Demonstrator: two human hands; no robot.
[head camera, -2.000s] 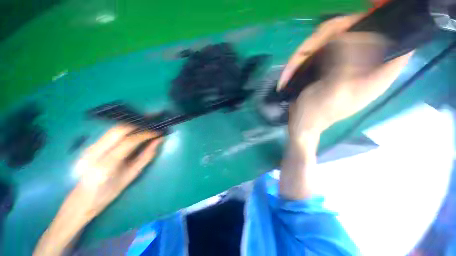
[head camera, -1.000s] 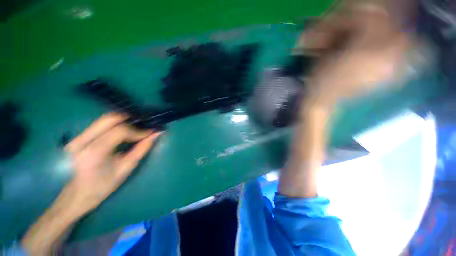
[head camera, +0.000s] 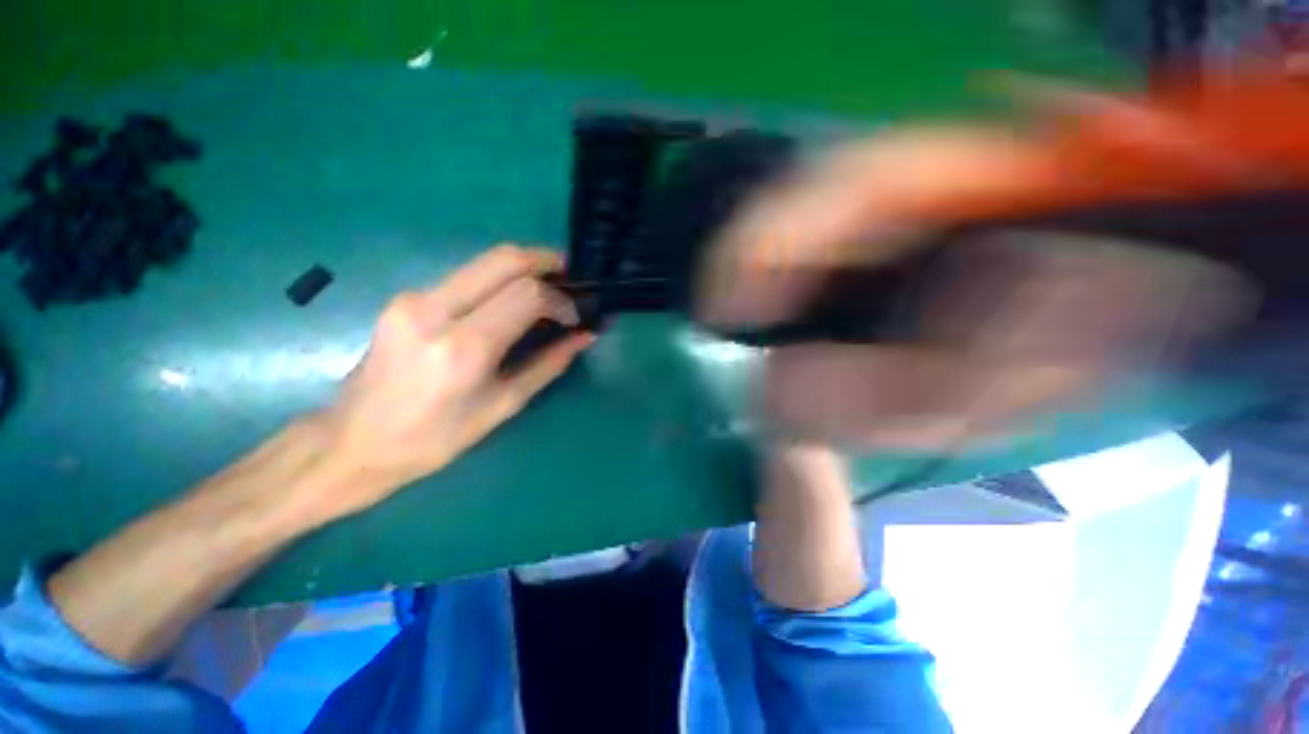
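A black plastic U-shaped frame (head camera: 610, 215) lies on the green mat in front of me, one ribbed arm in plain view. My left hand (head camera: 467, 344) pinches its near corner between thumb and fingers. My right hand (head camera: 919, 287) is blurred and grips the large black electric screwdriver (head camera: 1062, 215) with its orange end (head camera: 1235, 136) toward the right. The driver's front end is over or beside the frame's right side. Its tip and the rest of the frame are hidden behind my right hand and the tool.
A heap of small black pieces (head camera: 101, 212) lies at the far left. One small black piece (head camera: 309, 284) lies alone between the heap and my left hand. The green mat (head camera: 388, 187) runs across the bench. A bright white sheet or box (head camera: 1005, 617) is at the lower right.
The view has shifted, and the left heap shows more fully. The frame appears further right and more upright in view. The screwdriver now points left over the frame; the main heap and dish no longer show.
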